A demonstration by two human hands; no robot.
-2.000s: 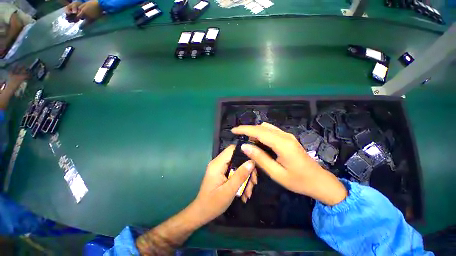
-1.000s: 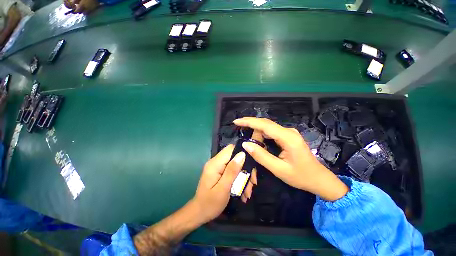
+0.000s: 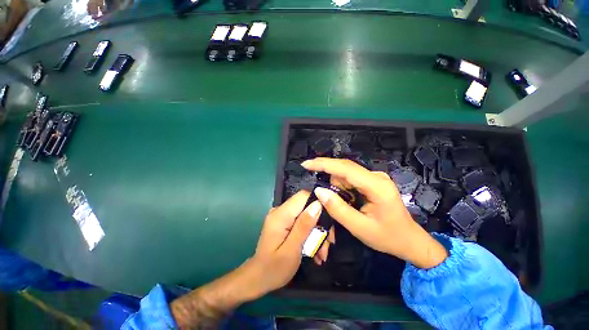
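Observation:
My left hand point(image 3: 281, 242) holds a black phone unit point(image 3: 322, 216) over the left part of the parts tray point(image 3: 282, 193). A white label shows on the unit's lower end. My right hand point(image 3: 371, 209) is on the unit's upper end, its thumb pressed on the top face and its index finger stretched out past the end. My fingers partly hide the unit, and I cannot tell whether a small part is under them. Small black parts point(image 3: 462, 155) lie heaped in the divided tray, some with silvery glints.
Three handsets point(image 3: 237, 42) lie side by side on the green belt, with other handsets point(image 3: 116, 72) to the left and more point(image 3: 476, 91) at right near a pale metal post point(image 3: 549, 84). Black housings point(image 3: 60, 134) are bunched at left above a pale strip point(image 3: 87, 222). Another person's hand point(image 3: 97, 6) shows top left.
The white label on the held unit shows more than two seconds ago. My hands stay in nearly the same place. Handsets on the belt have shifted left in view, and another has appeared at left.

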